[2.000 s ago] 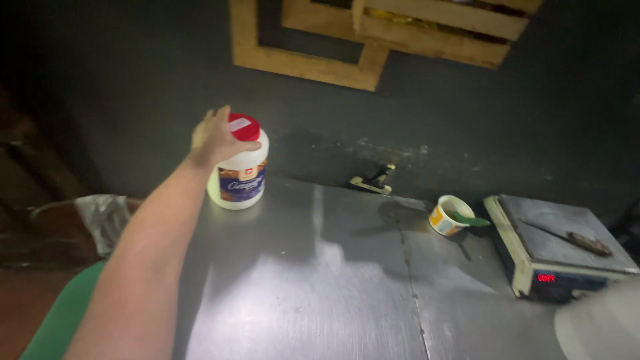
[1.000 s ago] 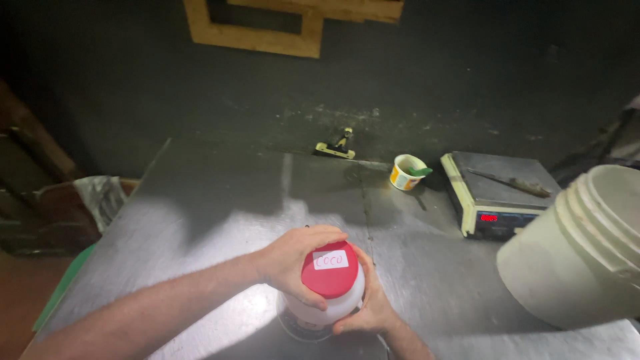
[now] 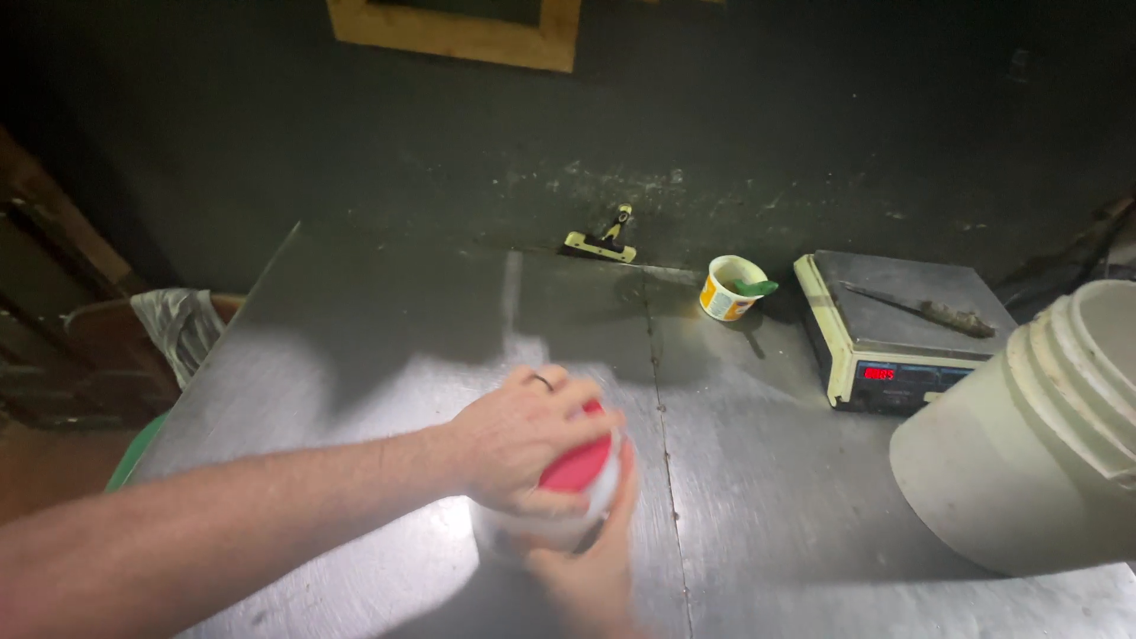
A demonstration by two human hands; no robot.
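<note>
A white plastic jar (image 3: 524, 530) with a red lid (image 3: 579, 463) is tilted at the metal table's near middle, blurred by motion. My left hand (image 3: 532, 439) comes from the left, wears a dark ring and grips over the red lid. Around the jar's lower right side, my right hand (image 3: 590, 555) holds its body, thumb or finger raised along the edge of the lid. Part of the jar is hidden behind my hands.
A small tub (image 3: 723, 306) with a green utensil stands near a digital scale (image 3: 901, 311), on which a knife (image 3: 919, 308) lies. A white bucket (image 3: 1012, 461) stands at right. A squeegee-like tool (image 3: 601, 247) is by the dark wall. The metal table (image 3: 754, 532) has a riveted seam.
The jar has come from the table's back left to the near middle. My right hand has joined my left on it. Since one second ago, the jar has tilted.
</note>
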